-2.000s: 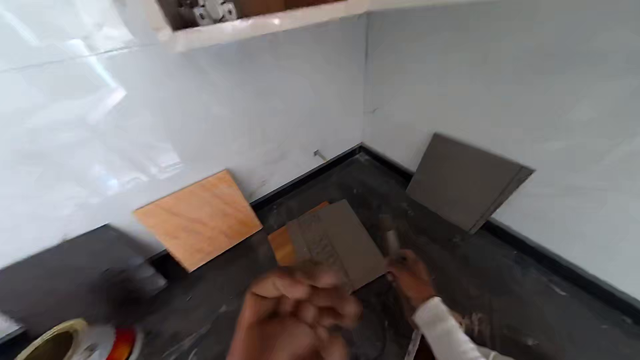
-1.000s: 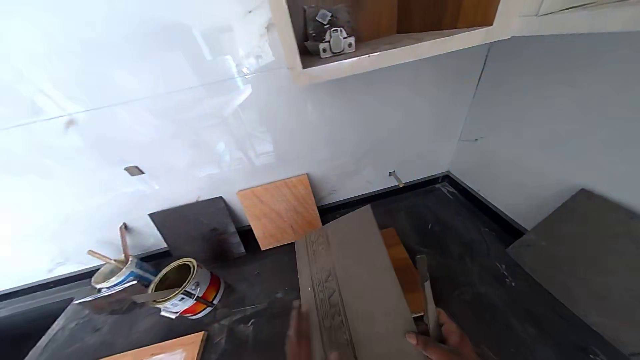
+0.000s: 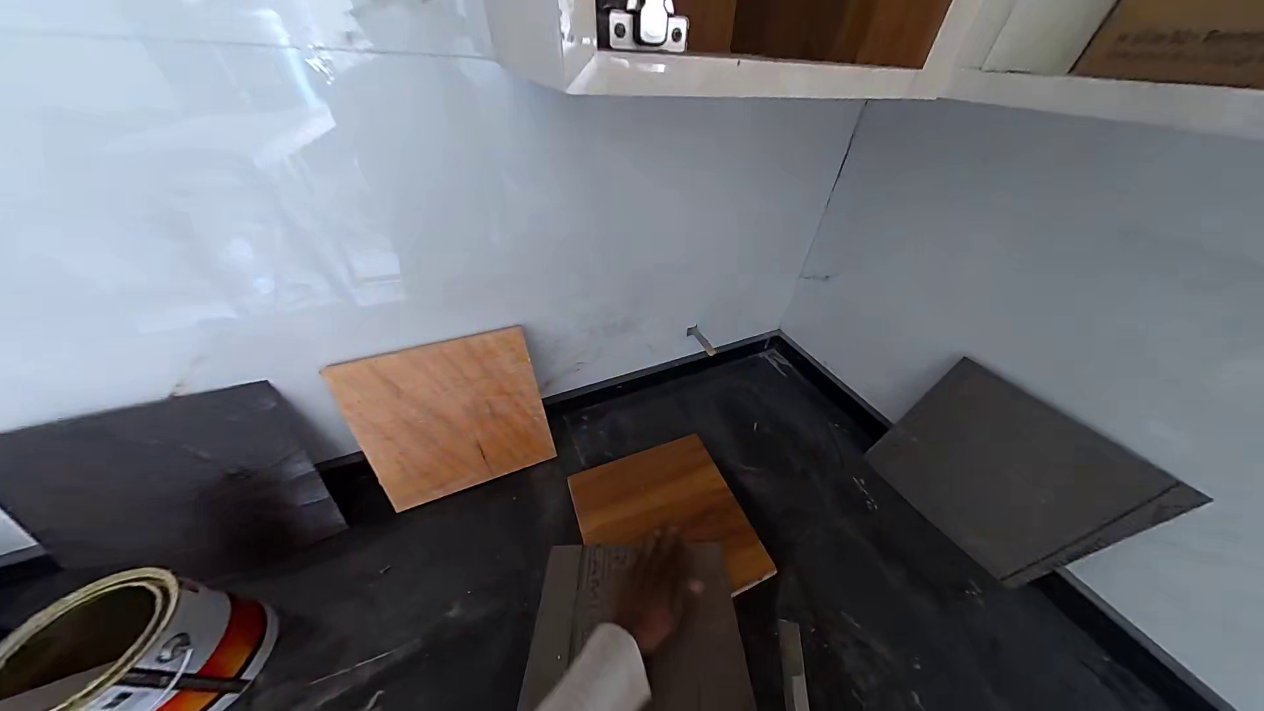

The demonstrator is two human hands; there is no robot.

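Observation:
My left hand [image 3: 657, 592] lies palm down on a grey-brown rectangular panel [image 3: 711, 642] with embossed lettering, its white sleeve coming from the bottom edge. The panel overlaps the near part of a brown wood-grain board [image 3: 662, 494] on the dark countertop. Right of the panel, a narrow flat strip [image 3: 793, 662] shows at the bottom edge, with no hand seen on it. My right hand is out of view. An orange-toned wood board [image 3: 449, 415] leans on the wall behind, and a dark grey panel [image 3: 168, 474] leans further left.
An opened paint can [image 3: 217, 642] with a flat tool across it stands at lower left. Another grey panel [image 3: 1027, 474] leans on the right wall. A metal stub [image 3: 701, 341] projects near the corner. The white-edged cabinet [image 3: 750, 79] with a metal hinge [image 3: 649, 27] hangs overhead.
My right hand, which held the narrow strip one second ago, has left the view. The grey-brown panel sits lower, showing more of the wood-grain board. My left hand is now flat on the panel.

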